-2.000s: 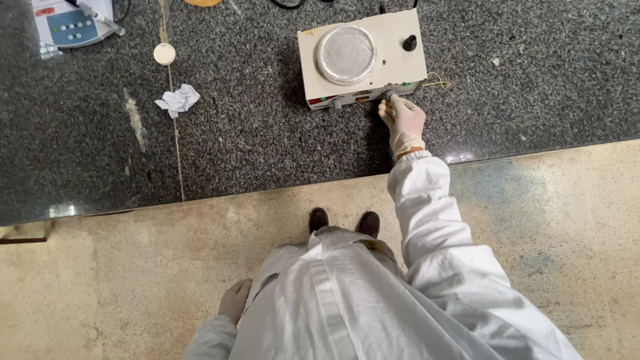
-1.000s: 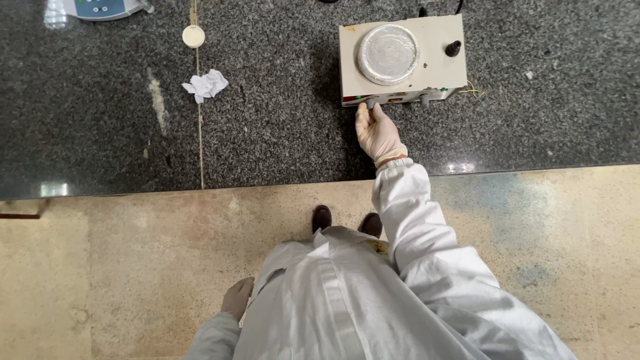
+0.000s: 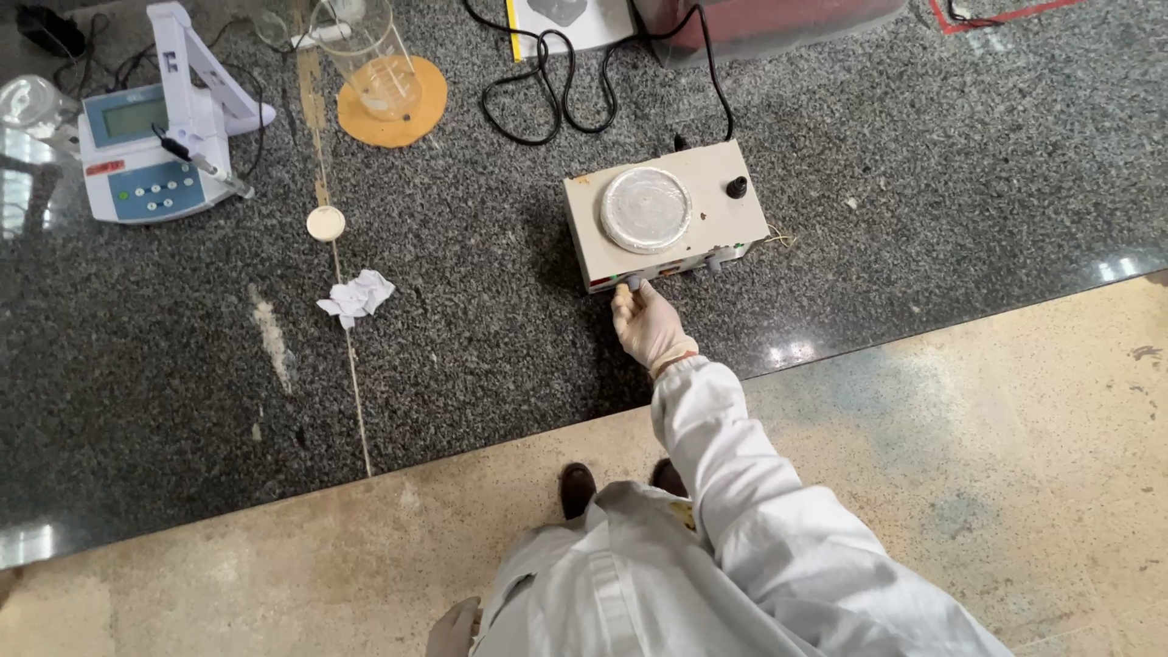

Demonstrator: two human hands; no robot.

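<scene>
On the dark granite bench stands a beige magnetic stirrer hotplate (image 3: 721, 214) with a round, pale metallic top plate (image 3: 646, 209) and a black knob-like fitting (image 3: 736, 187). My right hand (image 3: 650, 327), in a pale glove, pinches the left grey knob (image 3: 634, 282) on its front panel between thumb and fingers. A second grey knob (image 3: 714, 264) is to the right of it. My left hand (image 3: 454, 628), also gloved, hangs beside my white lab coat at the bottom edge of the view, away from the bench; its fingers are partly hidden.
A benchtop meter (image 3: 151, 196) with an electrode arm is at the upper left. Near it are a glass beaker (image 3: 388, 87) on an orange disc (image 3: 429, 105), a small cream cap (image 3: 326, 224) and crumpled paper (image 3: 358, 298). A black cable (image 3: 566, 114) loops behind the stirrer.
My right hand has moved from the right grey knob to the left one on the stirrer's front. My left hand stays low at my side.
</scene>
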